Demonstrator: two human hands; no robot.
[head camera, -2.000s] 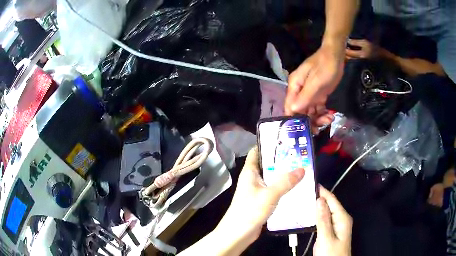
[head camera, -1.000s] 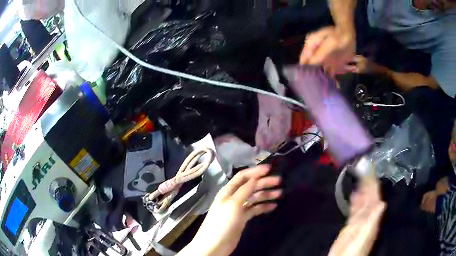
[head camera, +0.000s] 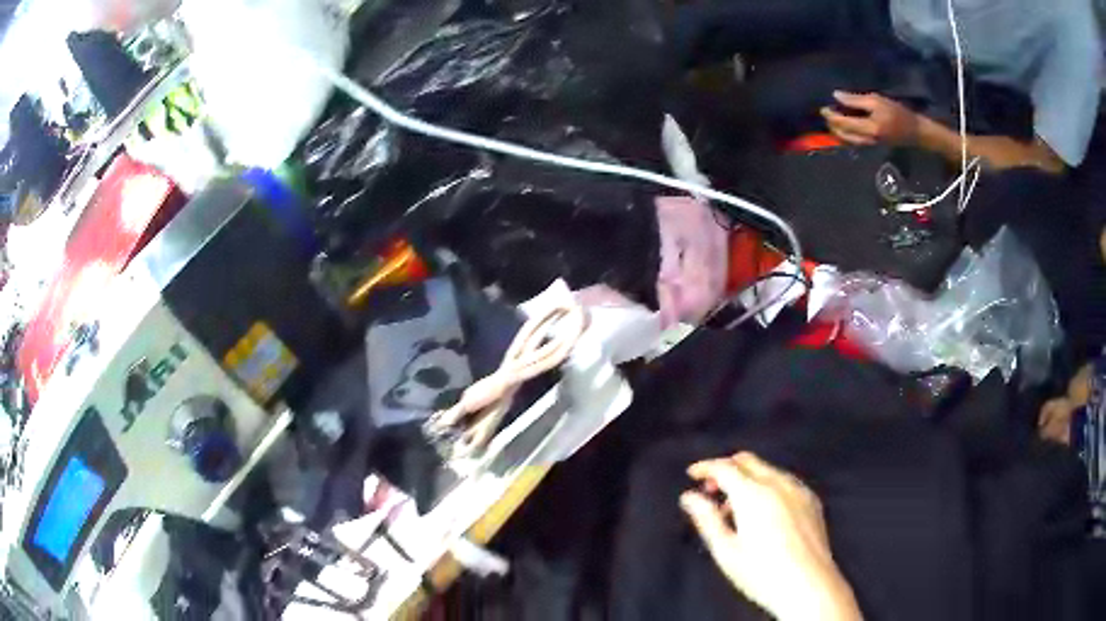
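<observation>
My right hand (head camera: 776, 534) is at the lower middle right, with fingers bent and thumb apart, over black cloth (head camera: 873, 497). No object shows in it; whether it touches the cloth I cannot tell. My left hand is out of the picture. The lit phone is not visible. A grey phone or case with a panda picture (head camera: 418, 358) lies flat at the left, beside a beige coiled cord (head camera: 516, 364).
The white machine head (head camera: 152, 425) with blue display (head camera: 70, 510) stands at the left. Black loop handles (head camera: 291, 564) lie below it. A white cable (head camera: 522, 148) crosses black plastic bags (head camera: 485, 73). Another person's hand (head camera: 876, 119) rests by a black rounded device (head camera: 849, 206). Clear plastic (head camera: 970, 315) lies below it.
The lit phone and my left hand have gone out of view. My right hand has moved left and down to the black cloth. The other person's reaching hand has withdrawn. The view has shifted.
</observation>
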